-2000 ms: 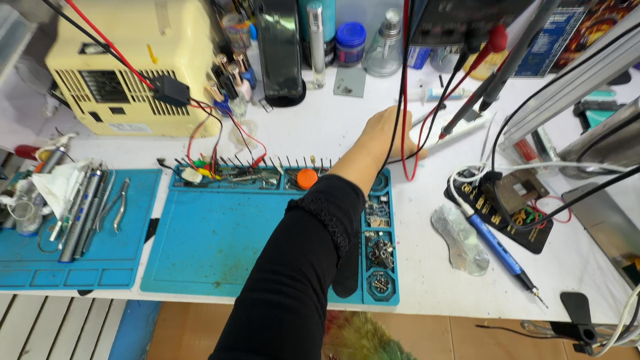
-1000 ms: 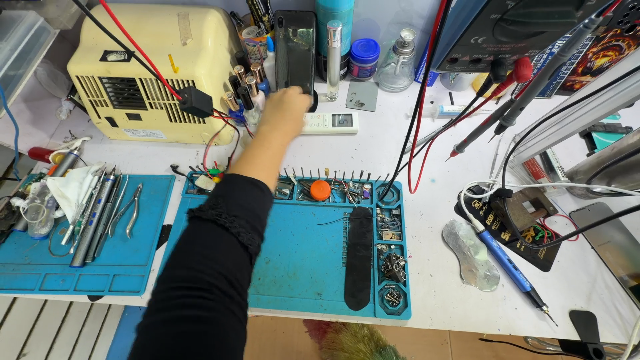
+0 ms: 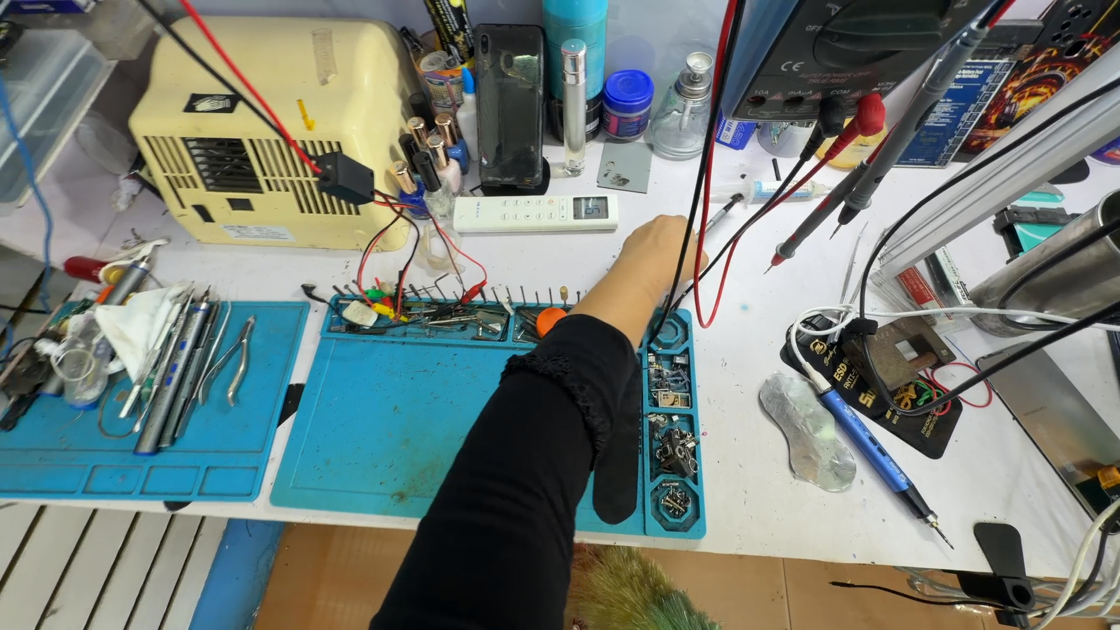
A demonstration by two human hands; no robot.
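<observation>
My left hand (image 3: 656, 254) reaches over the back right of the middle blue silicone mat (image 3: 385, 420), its back towards me and its fingertips hidden. Just beyond it lies a thin, dark-tipped tool (image 3: 723, 213); whether my fingers hold it, I cannot tell. A clear syringe (image 3: 779, 192) is farther right. Red and black multimeter leads hang in front of the hand's right edge. To its left a white remote control (image 3: 534, 213) lies before an upright black phone (image 3: 510, 105). An orange round piece (image 3: 550, 321) sits in the mat's back tray, beside my sleeve. My right hand is not in view.
A multimeter (image 3: 853, 52) hangs at upper right, its probes dangling. A blue pen-shaped tool (image 3: 875, 446) lies front right, by a crumpled clear piece (image 3: 807, 431). Tweezers and pliers (image 3: 238, 363) rest on the left mat. A cream machine (image 3: 271, 131) stands back left; small parts fill the mat's right compartments (image 3: 674, 446).
The remote control, at the right beside my hand two seconds ago, now lies before the phone. Since one second ago, my left hand has moved right, away from the remote.
</observation>
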